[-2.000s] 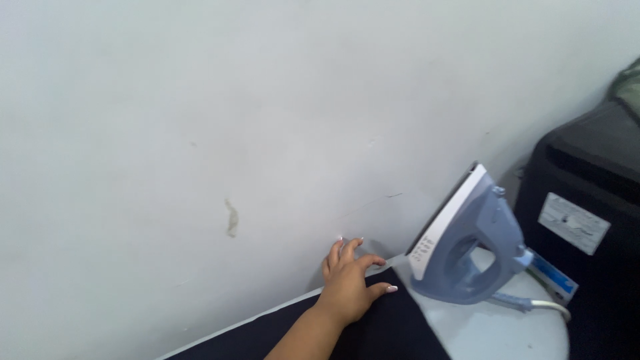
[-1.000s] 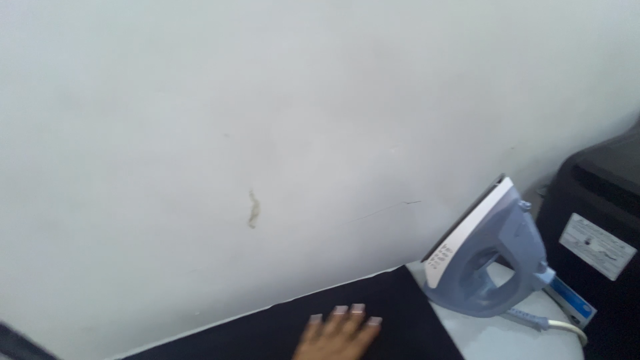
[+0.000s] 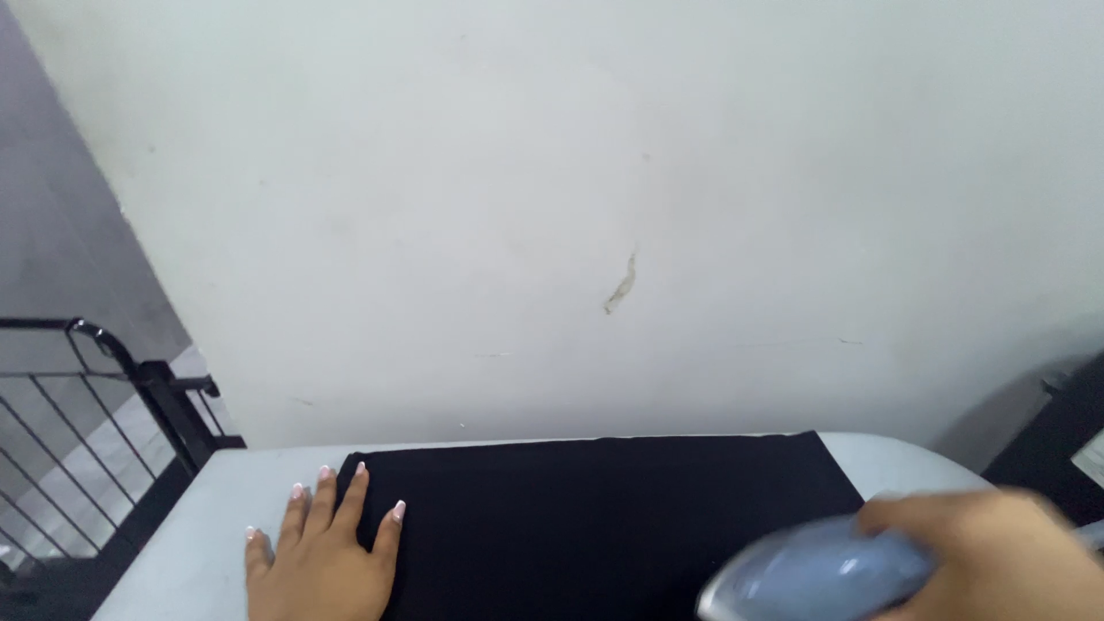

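Note:
Black fabric [image 3: 595,517] lies spread on a pale ironing surface [image 3: 888,457] against the wall. My left hand [image 3: 323,552] rests flat with fingers spread, across the left edge of the fabric and the pale surface beside it. At the lower right, my right hand [image 3: 992,552] grips a blue clothes iron [image 3: 811,573], which is blurred and sits over the right part of the fabric. The iron's tip points left; its underside and any contact with the fabric are hidden.
A pale wall [image 3: 517,216] with a scuff mark rises directly behind the ironing surface. Black metal railing [image 3: 164,414] stands at the left. At the far right is a black object [image 3: 1048,448] bearing a white label.
The iron, earlier standing on its heel at the surface's right end, is now in my right hand over the fabric. My left hand lies at the fabric's left edge. The view has swung left.

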